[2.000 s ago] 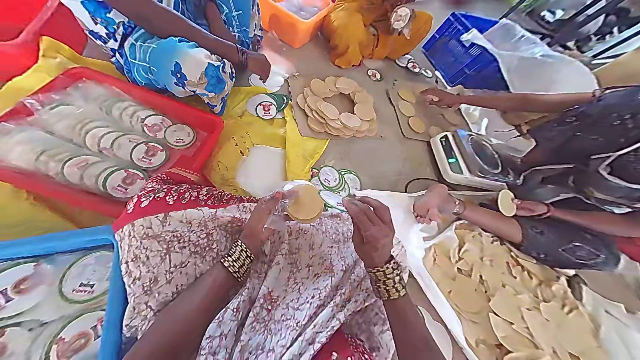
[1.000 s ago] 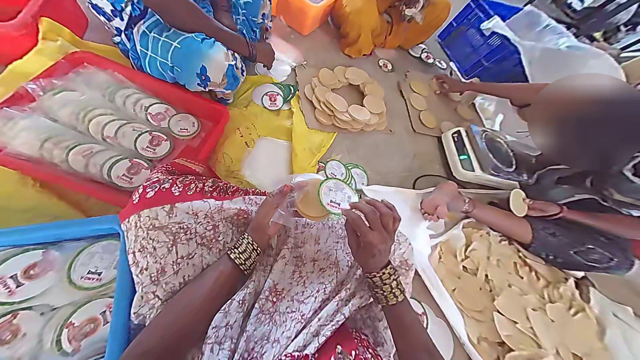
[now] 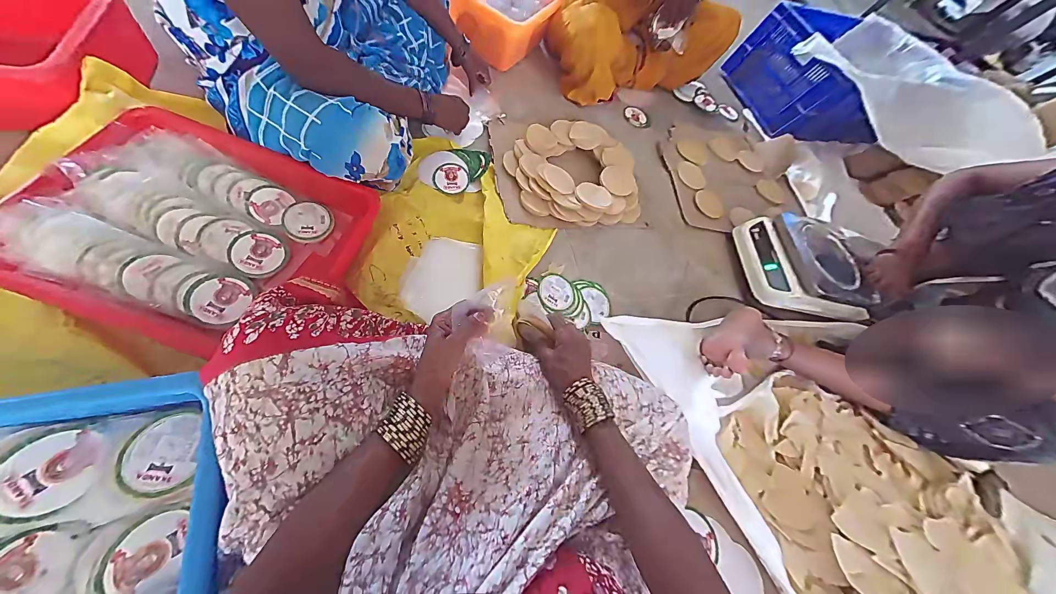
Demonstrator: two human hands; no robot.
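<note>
Above my lap, my left hand (image 3: 454,334) pinches a clear plastic bag (image 3: 493,312). Close beside it, my right hand (image 3: 561,342) grips a small stack of thin tan discs (image 3: 535,328), seen nearly edge-on at the bag's mouth. Whether the discs are partly inside the bag cannot be told. Just beyond my right hand lie several round printed labels with green rims (image 3: 559,293). A pile of clear plastic sheets or bags (image 3: 444,276) rests on the yellow sheet (image 3: 388,247) in front of my left hand.
A red tray (image 3: 353,239) of filled packets stands at left, a blue tray (image 3: 213,495) nearer. Ahead is a ring of tan discs (image 3: 577,173). At right are a scale (image 3: 767,264), a heap of discs on white cloth (image 3: 858,495) and co-workers' arms (image 3: 825,371).
The tan discs and a green-rimmed label showed face-up between my hands a second ago; now the discs are tilted edge-on in my right hand. The co-worker at right has leaned, one hand now by the scale.
</note>
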